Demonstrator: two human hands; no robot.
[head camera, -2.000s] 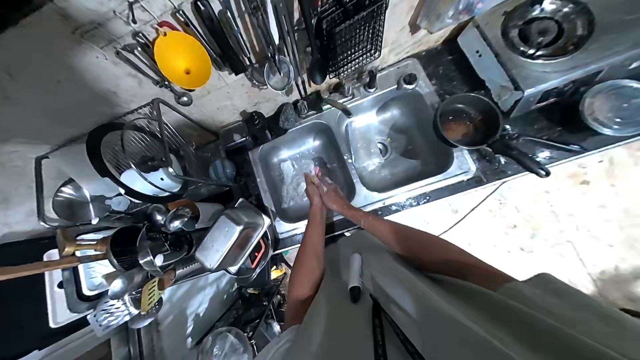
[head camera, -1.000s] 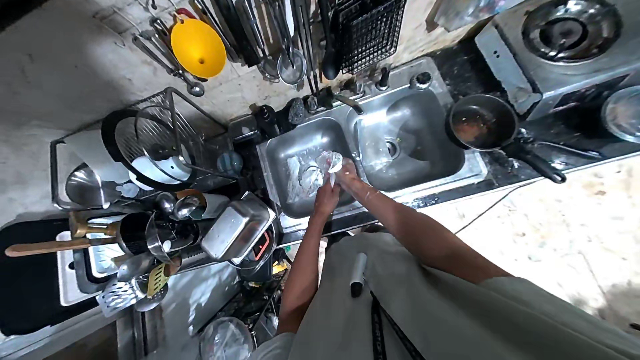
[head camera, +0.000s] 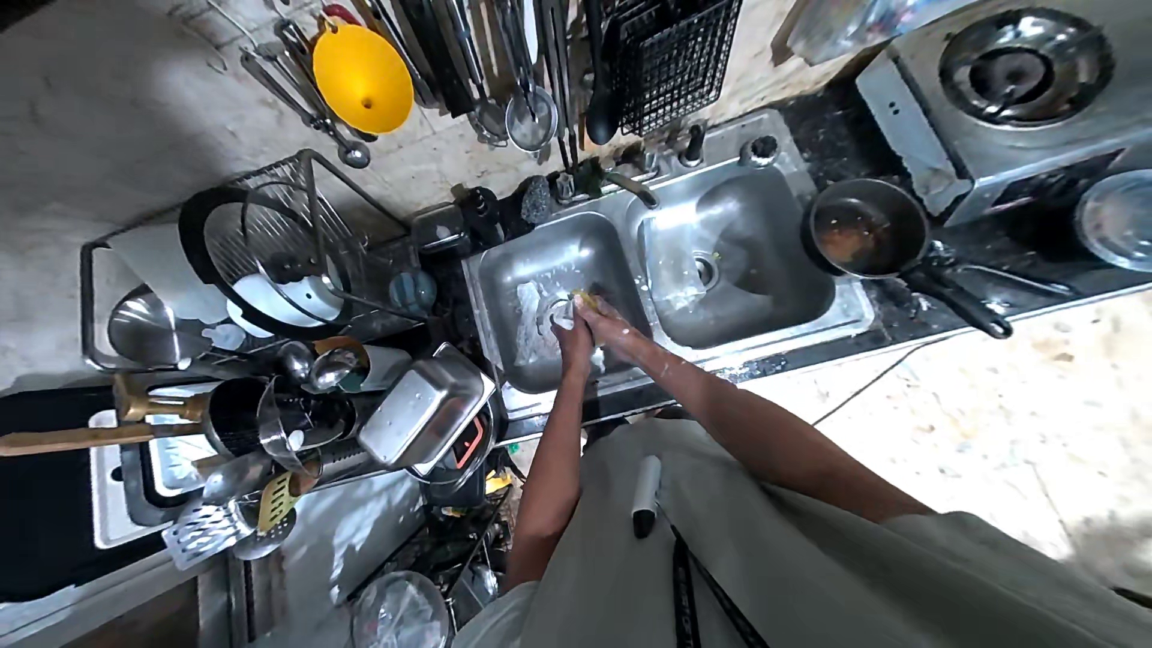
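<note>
Both my hands are together over the left basin of a steel double sink (head camera: 637, 261). My left hand (head camera: 573, 337) is closed around a small whitish item (head camera: 562, 312), perhaps a cup or a lid, too small to name surely. Against it, my right hand (head camera: 605, 321) holds a yellowish sponge (head camera: 587, 299); suds cling to the hand and wrist. Clear plastic (head camera: 531, 333) lies in the left basin beside my left hand. Another clear plastic piece (head camera: 675, 274) lies in the right basin near the drain. The faucet (head camera: 633, 187) stands behind the divider.
On the left stand a wire dish rack (head camera: 310, 198) and a steel rectangular pan (head camera: 423, 409) among stacked utensils. A frying pan (head camera: 866, 229) sits right of the sink, its handle toward the front, near a gas stove (head camera: 1026, 72). Utensils and a yellow funnel (head camera: 363, 79) hang on the wall.
One second ago a whitish item showed between my hands above the left basin; now a yellowish sponge shows at my right hand. My hands remain together over that basin.
</note>
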